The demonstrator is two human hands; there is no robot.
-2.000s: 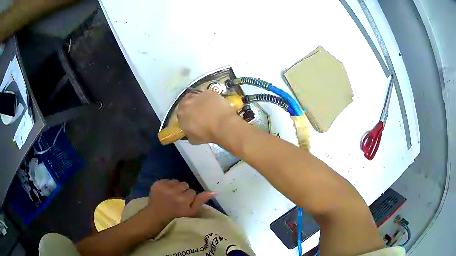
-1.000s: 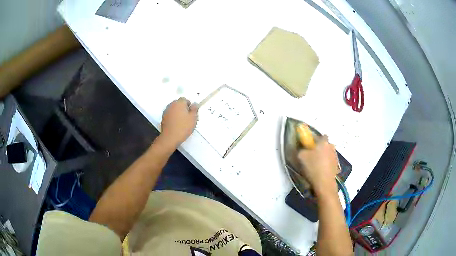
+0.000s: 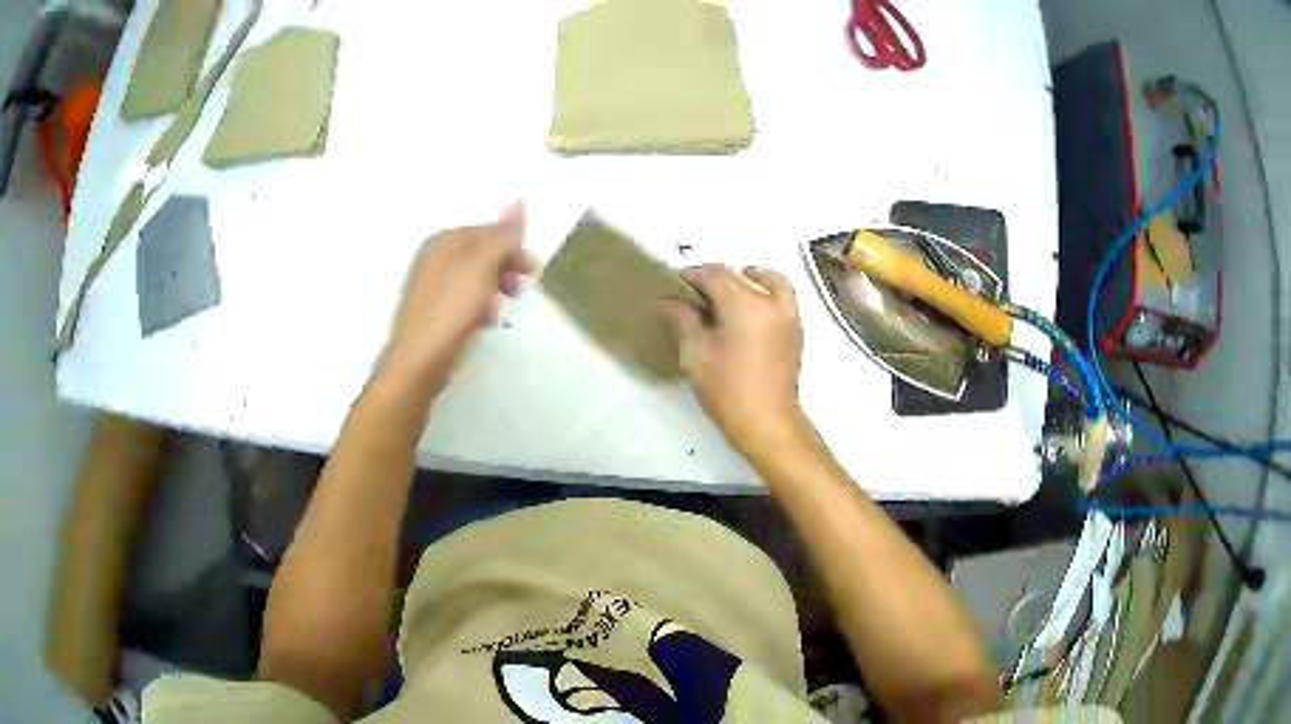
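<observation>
A khaki pocket piece [image 3: 612,294], blurred and tilted, is in my right hand [image 3: 743,340] over the middle of the table. My right hand holds it by its right edge. My left hand [image 3: 460,290] is to the left of the piece, apart from it, with nothing seen in it; it is blurred. The steam iron [image 3: 906,311] sits on the dark iron rest [image 3: 942,403] at the right, its handle free. The silver template cannot be made out; whether it is inside the piece I cannot tell.
A larger pocket stack [image 3: 651,78] lies at the far side. Smaller khaki piles [image 3: 276,99], fabric strips [image 3: 128,212] and a small grey template [image 3: 179,262] lie at left. Red-handled scissors [image 3: 886,36] lie at far right. Blue hoses [image 3: 1097,340] run off the right edge.
My right hand has let go of the iron, now on its rest, and holds the pocket piece. My left hand has come off the piece. The view has turned, showing more of the table's left side.
</observation>
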